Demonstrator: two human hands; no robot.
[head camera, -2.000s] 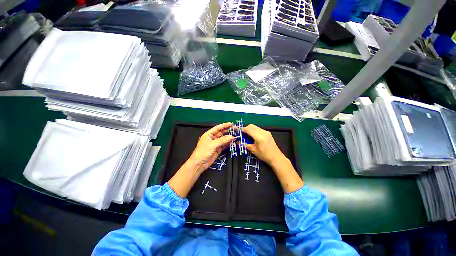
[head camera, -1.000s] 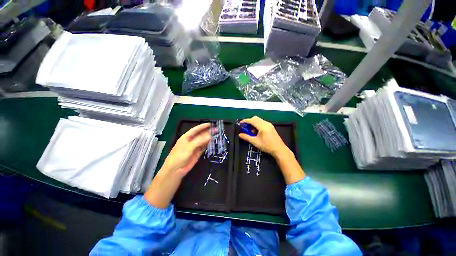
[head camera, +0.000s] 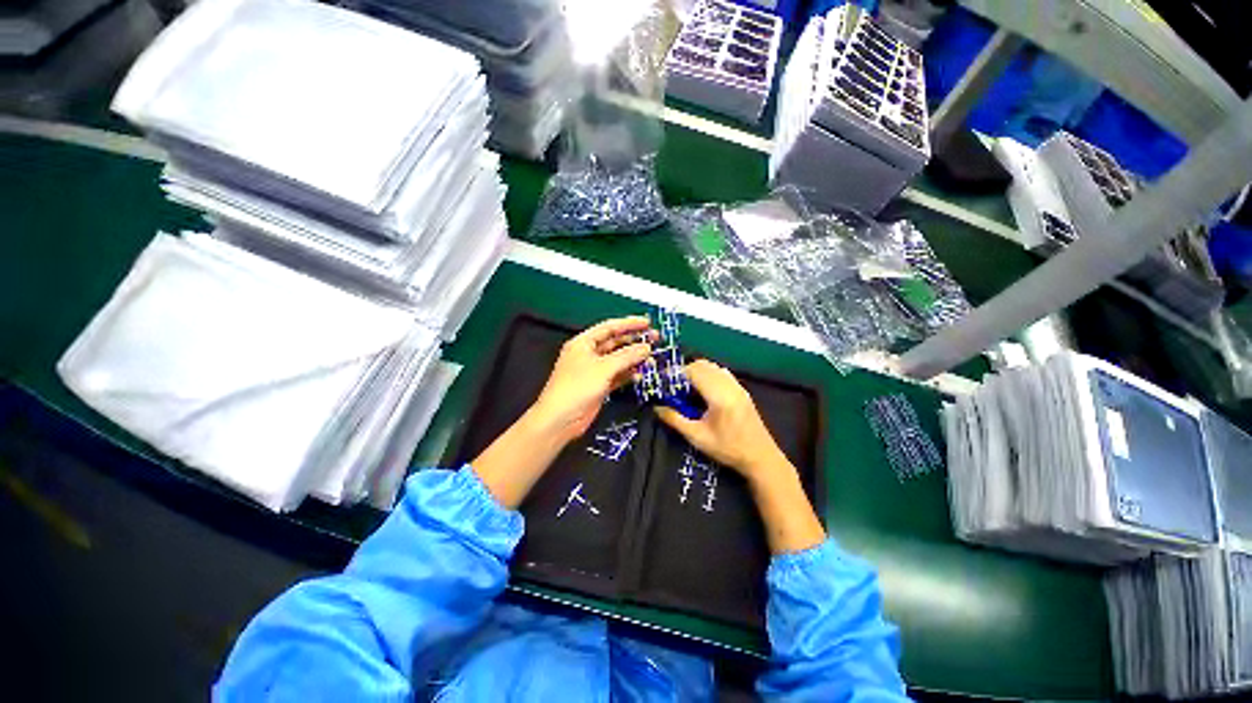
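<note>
My left hand holds a ladder-like runner with parts between thumb and fingers, above the dark tray. My right hand is beside it, closed around a small blue-handled cutter, mostly hidden by the fingers, touching or very near the runner's lower end. Another runner lies in the tray's right half below my right hand. Thin pale offcuts lie in the left half, with a separate T-shaped bit nearer me.
White wrapped stacks stand left. Spare runners lie right of the tray, beside stacked grey panels. Beyond the pale rail are a bag of small parts, flat plastic bags and compartment trays. A grey post slants at right.
Compared with one second ago, my left hand has brought the runner back to the tray's centre, against my right hand with the cutter. The whole view has tilted.
</note>
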